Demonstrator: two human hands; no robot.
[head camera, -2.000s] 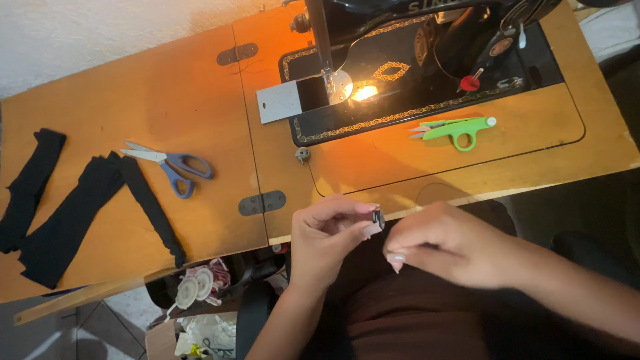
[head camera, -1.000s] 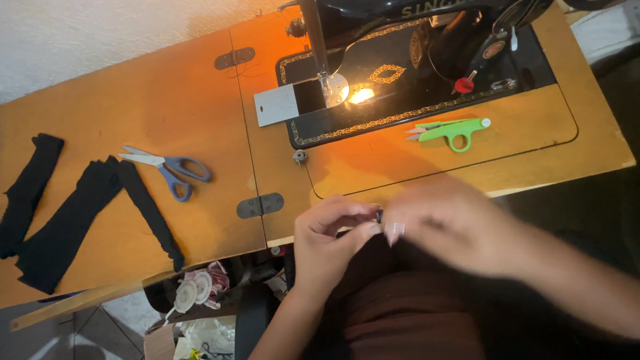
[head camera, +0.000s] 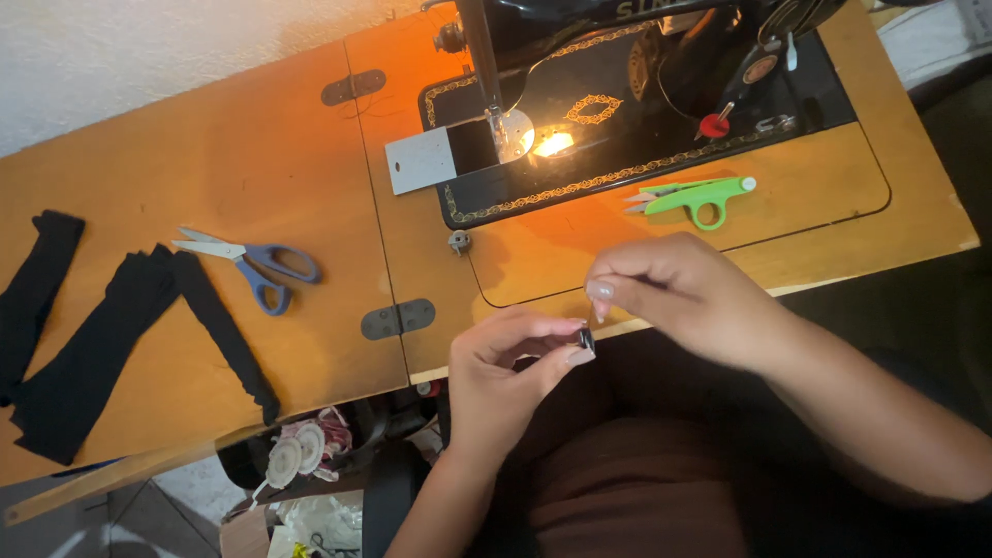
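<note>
My left hand pinches a small bobbin wound with dark thread between thumb and fingertips, just off the table's front edge. Up and to the right of it, my right hand has its thumb and forefinger pressed together on a thin dark thread that runs down to the bobbin. A metal bobbin case rests on the wooden table left of the hands. Behind them stands a black Singer sewing machine with its lamp lit and its slide plate pulled out to the left.
Green thread snips lie in front of the machine bed. Blue-handled scissors and black fabric pieces lie on the left of the table. Below its front edge are an open drawer with white rolls and a box with plastic bags.
My right hand has moved up and away from the left hand, and a thread now shows between them. The left hand still holds the bobbin.
</note>
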